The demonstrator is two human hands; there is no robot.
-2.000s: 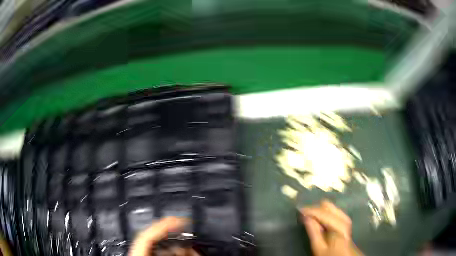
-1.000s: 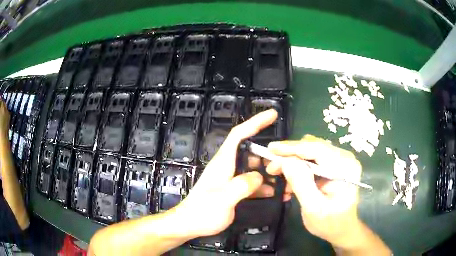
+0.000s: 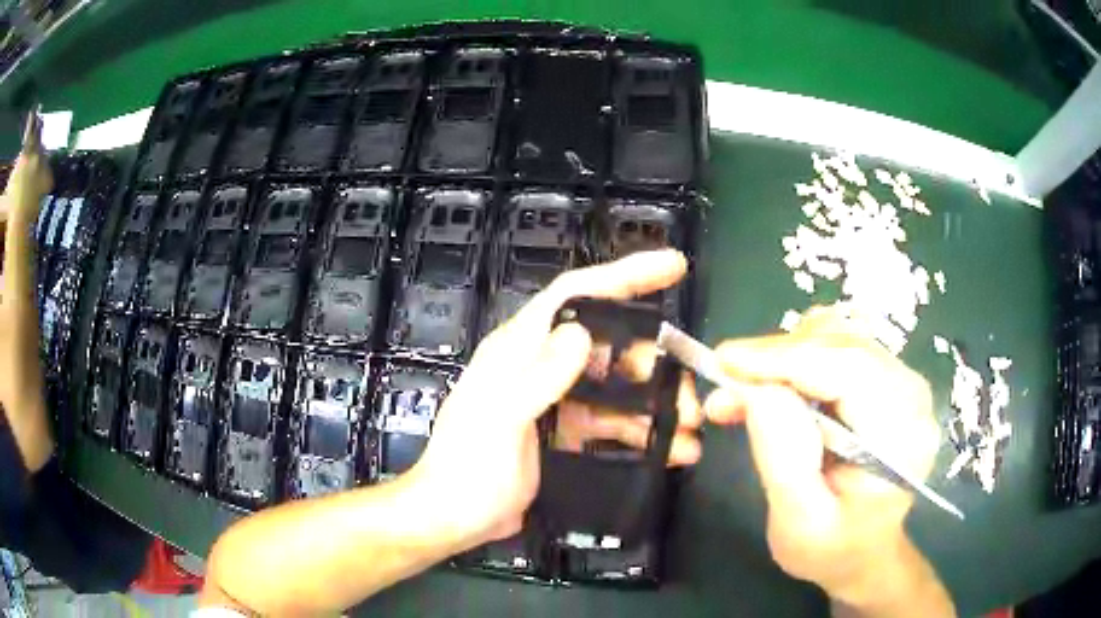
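My left hand (image 3: 501, 423) holds a black rectangular housing (image 3: 610, 404) over the right end of the black blister tray (image 3: 417, 181). Its thumb lies on the upper left of the housing and fingers show at its right edge. My right hand (image 3: 833, 447) holds a slim silver-white stick (image 3: 887, 465) like a pen. The stick's tip is at the housing's upper right edge; whether it touches cannot be told. Most tray pockets hold housings; one top-row pocket has no housing. My hands hide part of the lower right pockets.
Cream-white pieces (image 3: 855, 254) lie in a heap on the dark green bench (image 3: 737, 217), with whitish slips (image 3: 980, 417) nearer me. A green belt (image 3: 773, 48) with a white rail (image 3: 869, 143) runs behind. Another person's arm (image 3: 18, 326) is at the left. Black trays stand at both sides.
My right hand has moved right and slightly down with the stick, from the housing's upper left to its right edge. My left thumb has moved up the housing. The other person's hand has risen.
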